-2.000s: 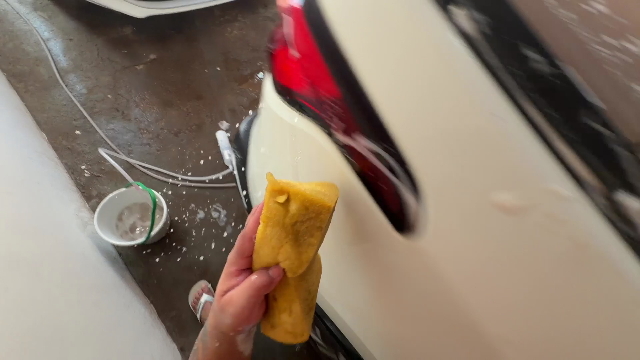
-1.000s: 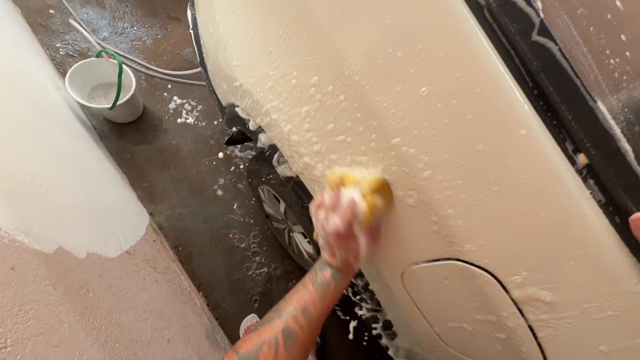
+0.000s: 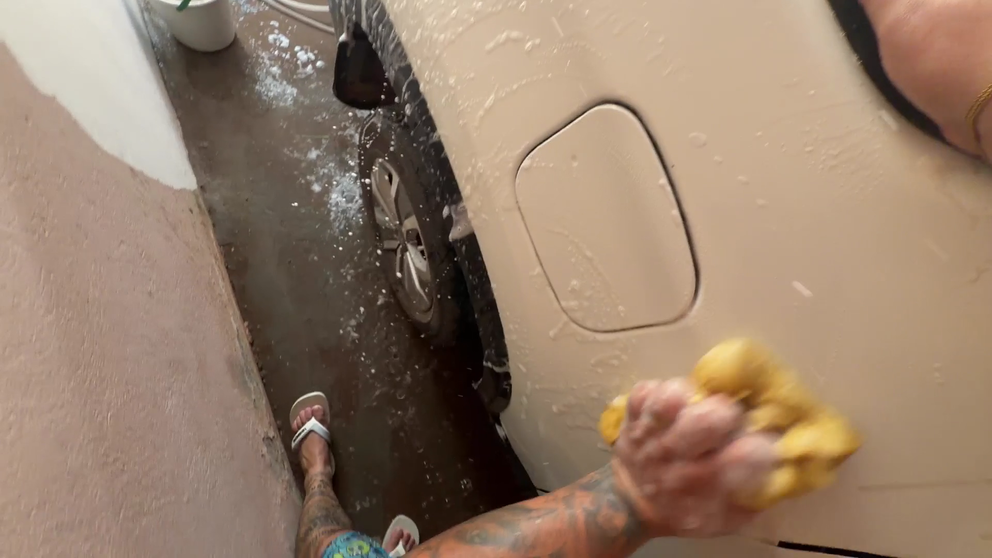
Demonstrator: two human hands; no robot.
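Note:
My left hand (image 3: 690, 457), wet with suds and blurred, grips a crumpled yellow sponge (image 3: 798, 434) against the cream car body panel (image 3: 837, 310). The tattooed forearm reaches in from the bottom edge. Above and left of this hand is the closed fuel filler flap (image 3: 612, 225), with suds and droplets on and around it. My right hand (image 3: 914, 54) is at the top right corner, by a dark strip on the car. A bracelet circles its wrist; the fingers are out of frame, so its hold cannot be told.
A car wheel (image 3: 403, 225) sits under the black arch trim. Suds spot the wet floor (image 3: 271, 256). A pink and white wall (image 3: 139, 310) runs along the left. A white bucket (image 3: 201, 23) is at the top left, below a hose (image 3: 302, 12). Sandalled feet (image 3: 312, 422) stand at the bottom.
The folded sponge, held up off the car two seconds ago, is now squeezed against the panel. My left hand has passed from beside the wheel arch to beyond the fuel flap. The view has shifted along the car.

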